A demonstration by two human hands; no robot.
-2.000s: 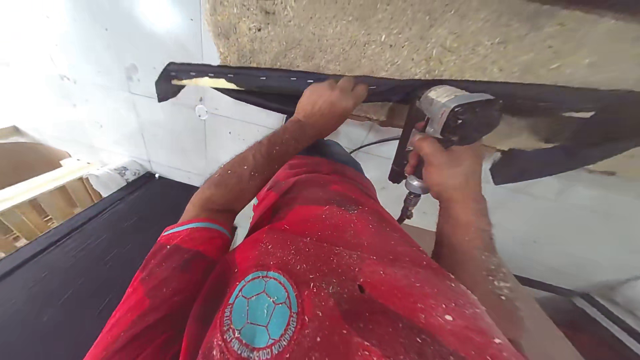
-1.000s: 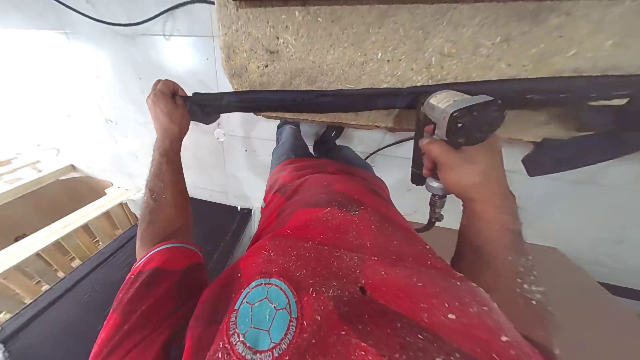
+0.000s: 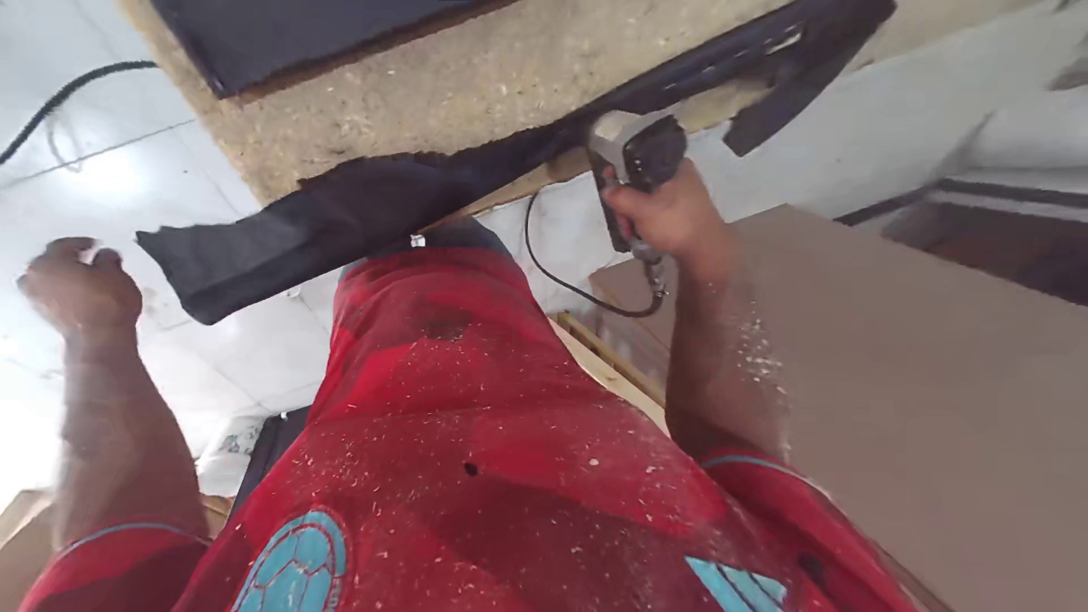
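A pneumatic stapler (image 3: 642, 149) is gripped in my right hand (image 3: 676, 208), with its hose fitting below the handle. It is beside the lower edge of a padded board (image 3: 408, 110), over a strip of black upholstery material (image 3: 297, 229). A row of staples shows in the strip at the upper right, and its left end hangs loose past the board. My left hand (image 3: 81, 285) is raised just left of that loose end, apart from it. Its fingers are curled and blurred, and I cannot tell if anything small is between them.
A black panel (image 3: 297, 34) lies on top of the padded board. A dark hose (image 3: 64, 98) runs over the tiled floor (image 3: 229, 357) at the left. A large brown sheet (image 3: 901, 382) stands at the right, with a wooden strip (image 3: 612, 357) near my waist.
My left hand has let go of the black strip's left end, which it held a second ago. The strip's end now hangs wide. The view has turned, and the stapler stays in my right hand.
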